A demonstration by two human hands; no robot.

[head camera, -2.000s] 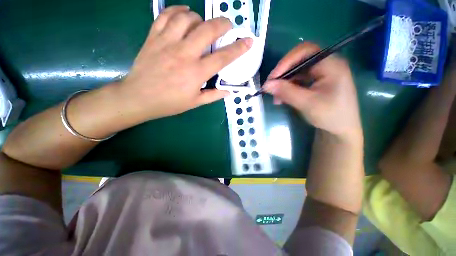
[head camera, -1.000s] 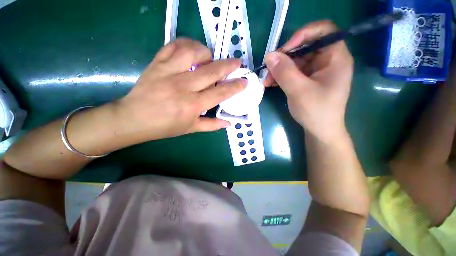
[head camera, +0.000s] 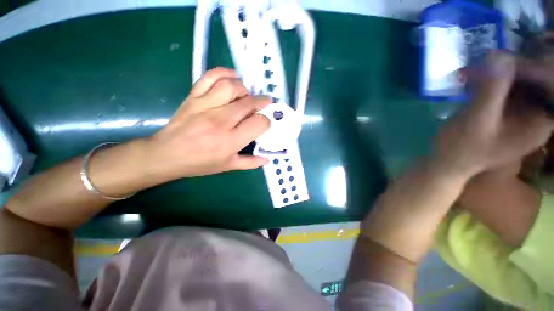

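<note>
A white plastic housing (head camera: 284, 130) with a round end, a dark central hole and a long looped arm lies in front of me. My left hand (head camera: 212, 124) grips its round end from the left, fingertips on the disc's edge. A white strip with two rows of dark round spots (head camera: 285, 182) lies under the housing and sticks out towards me. My right hand (head camera: 474, 124) is at the right, below the blue bin, and strongly blurred. A dark blurred shape at its fingers looks like the tweezers (head camera: 533, 97); their tips cannot be made out.
The open blue bin (head camera: 428, 51) stands at the upper right, its contents blurred. A person in yellow (head camera: 486, 255) is at the right, an arm close to my right hand. A white part (head camera: 11, 152) is at the left edge. The green bench (head camera: 121, 79) ends in front of my body.
My right hand has moved from the disc far to the right, past the bin. The disc's central hole now shows. The bin sits further left in the picture. My left hand keeps its hold.
</note>
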